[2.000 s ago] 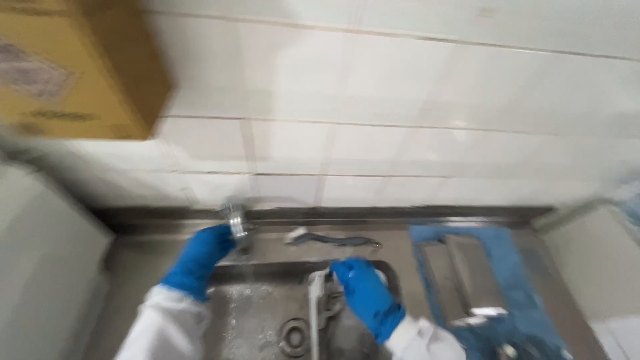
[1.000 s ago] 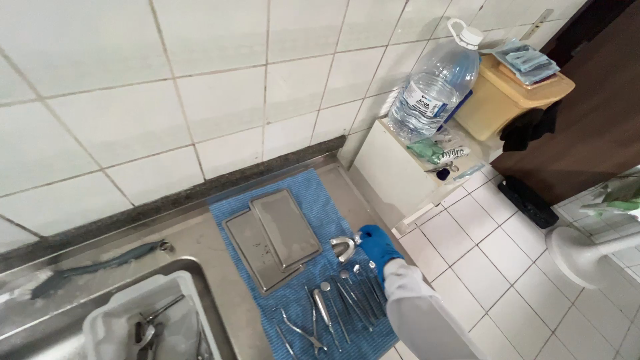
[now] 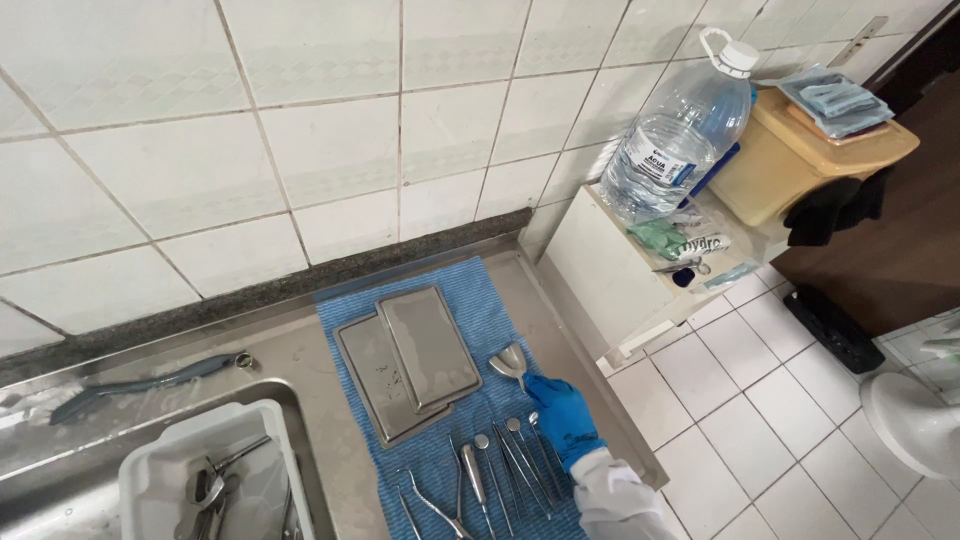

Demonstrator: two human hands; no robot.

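Observation:
My right hand (image 3: 561, 418), in a blue glove, has its fingers on the handle of a metal dental impression tray (image 3: 509, 363), at the right side of a blue cloth (image 3: 474, 279). Left of it on the cloth, two flat steel trays overlap, the upper one (image 3: 429, 349) lying partly over the lower one (image 3: 375, 371). Below them lie several dental instruments, among them mouth mirrors (image 3: 482, 442), a thick-handled elevator (image 3: 472, 466) and forceps (image 3: 426, 498). My left hand is outside the view.
At lower left, a white plastic basin (image 3: 139, 459) holding metal instruments stands in the steel sink (image 3: 304, 450). A grey-blue brush (image 3: 165, 379) and a small metal ring (image 3: 244, 361) lie behind it. A cabinet (image 3: 592, 270) at right carries a large water bottle (image 3: 667, 150) and a yellow box (image 3: 795, 154).
Two seconds ago both hands were over the sink; the view has since swung right. My right hand is now at the cloth with the impression tray, and my left hand has left the view.

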